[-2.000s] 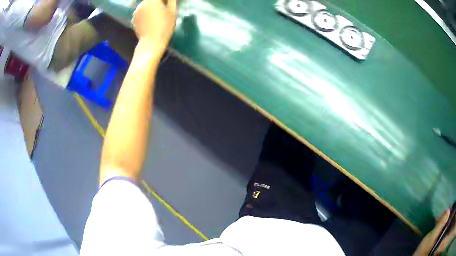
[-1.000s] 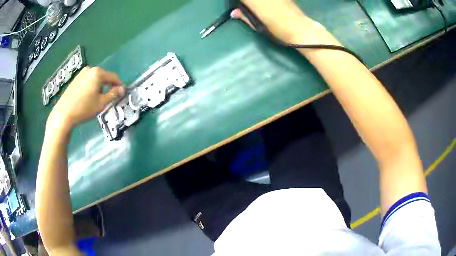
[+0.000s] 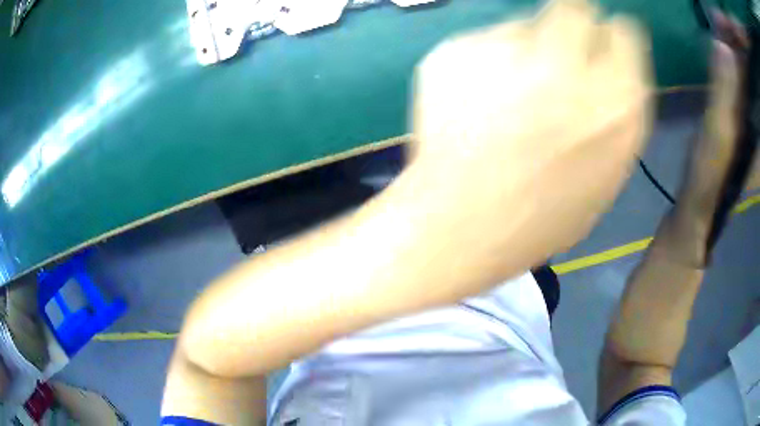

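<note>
A white-silver panel point(image 3: 308, 17) with small holes and a scalloped edge lies on the green mat, cut off by the top edge. My left hand point(image 3: 542, 91) is large, blurred and close to the camera, raised in front of the bench edge to the right of the panel. Its fingers look curled; what they hold, if anything, does not show. My right hand point(image 3: 725, 83) is blurred at the right edge, partly cut off. A long black thing, likely the soldering iron's cord, runs along it and the forearm. The iron's tip is not visible.
The bench's light brown edge point(image 3: 208, 196) curves across the view. Part of another panel point(image 3: 23, 12) shows at the top left corner. A blue stool point(image 3: 79, 304) and part of another person point(image 3: 79, 403) are at the lower left. A thin black cord point(image 3: 657, 178) hangs near the right forearm.
The view has swung, and the panel now sits at the top edge. My left hand has left the panel and come up close to the camera. My right hand is now at the right edge.
</note>
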